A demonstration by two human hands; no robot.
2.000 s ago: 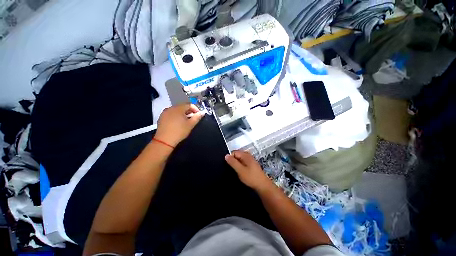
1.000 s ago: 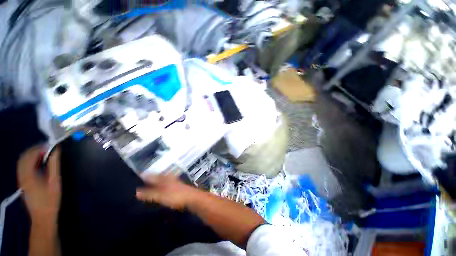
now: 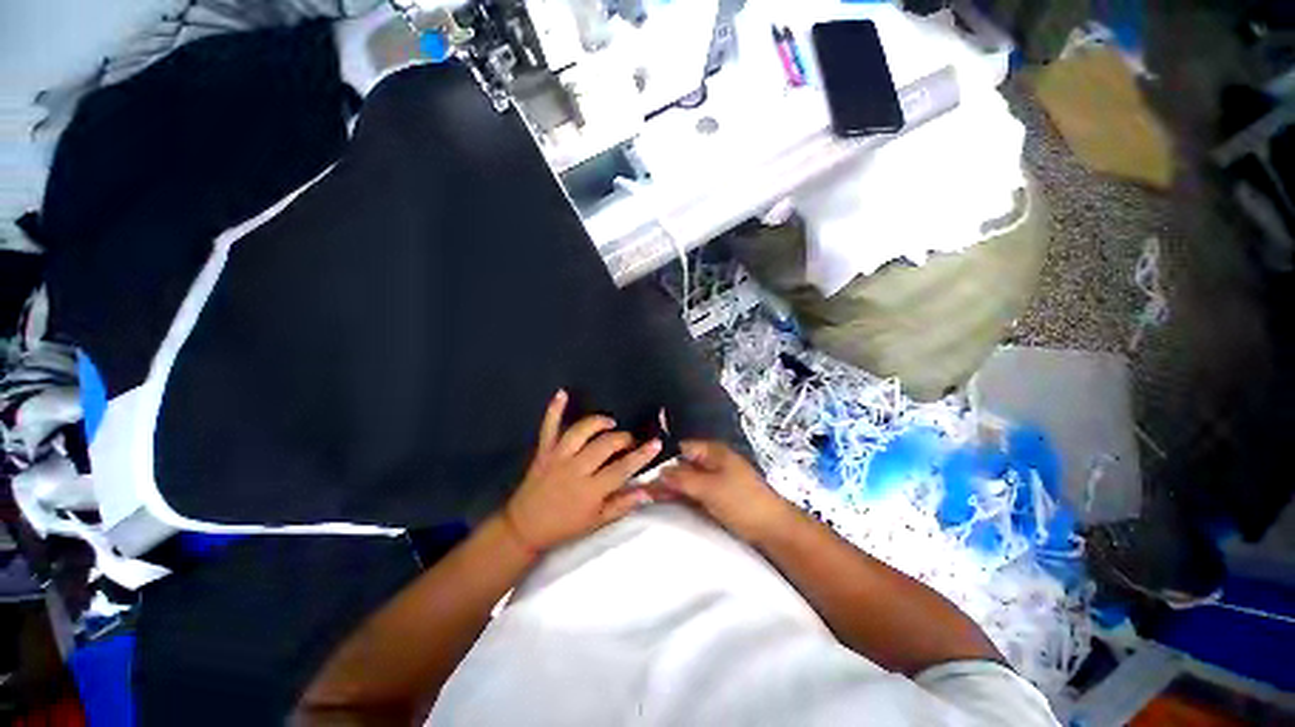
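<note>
The black fabric panel (image 3: 412,298) lies over the table and hangs over its front edge onto my lap. A white fabric panel (image 3: 131,452) shows as a rim along its left and lower edges. The panel's upper end lies beside the needle area (image 3: 497,71) of the overlock machine (image 3: 604,64), whose head is cut off by the top edge. My left hand (image 3: 580,476) lies at the panel's lower edge, fingers spread over the black fabric. My right hand (image 3: 710,483) is beside it, fingertips closed on the panel's lower edge at my lap.
A phone (image 3: 856,78) and thin pink and dark sticks (image 3: 790,57) lie on the table's right. A pile of black panels (image 3: 185,156) is at the left. An olive-green sack (image 3: 923,327) under white cloth and white trimmings (image 3: 852,469) with blue plastic are at the right.
Both hands have moved from near the machine down to the panel's edge at my lap. The view swung right, then back, and now looks lower.
</note>
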